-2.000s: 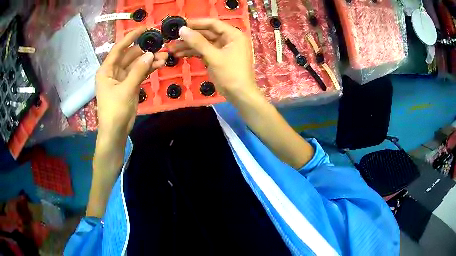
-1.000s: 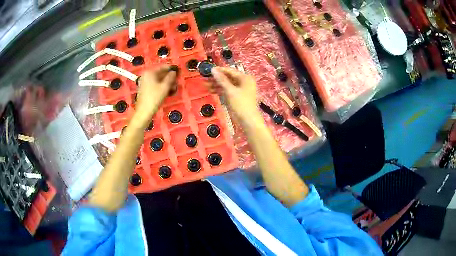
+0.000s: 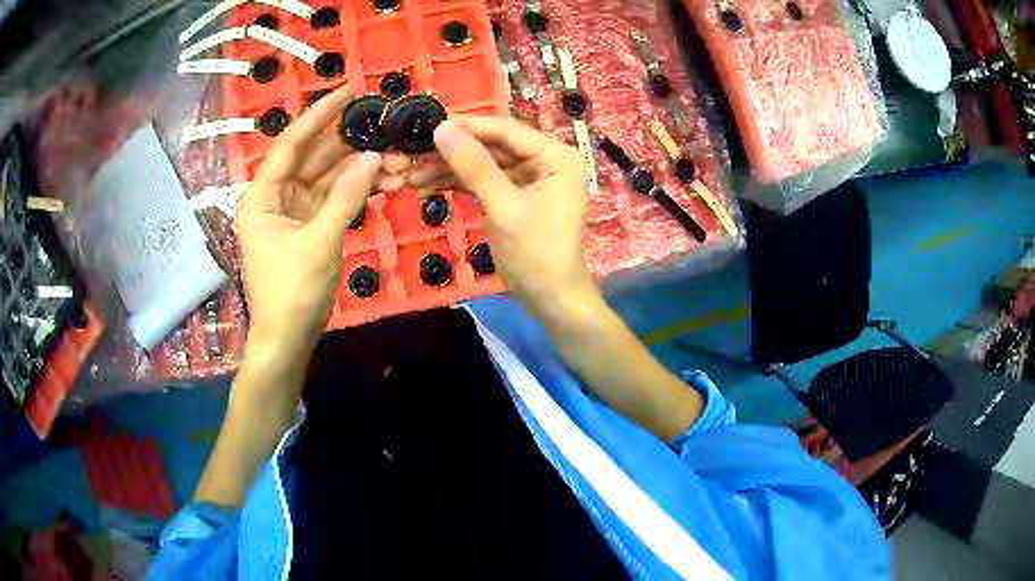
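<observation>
My left hand (image 3: 297,216) holds a black round watch head (image 3: 365,123) by its edge between thumb and fingers. My right hand (image 3: 511,199) holds a second watch head (image 3: 419,124) the same way. The two watch heads are side by side, touching or nearly so, raised above the red parts tray (image 3: 392,236). The tray has square pockets with black watch heads in several of them. My hands hide its middle. White paper label strips (image 3: 216,128) stick out on its left side.
A white paper sheet (image 3: 168,233) lies left of the tray. Strapped watches (image 3: 644,182) lie on film-covered red trays (image 3: 636,233) at right. Another film-wrapped red tray (image 3: 794,102) is farther right. A black parts tray (image 3: 25,272) is at far left. A black chair (image 3: 808,272) stands at right.
A second ago both hands were apart over the tray. Now they are together and closer to me, with the two watch heads side by side. The view has shifted, so the tray appears higher up.
</observation>
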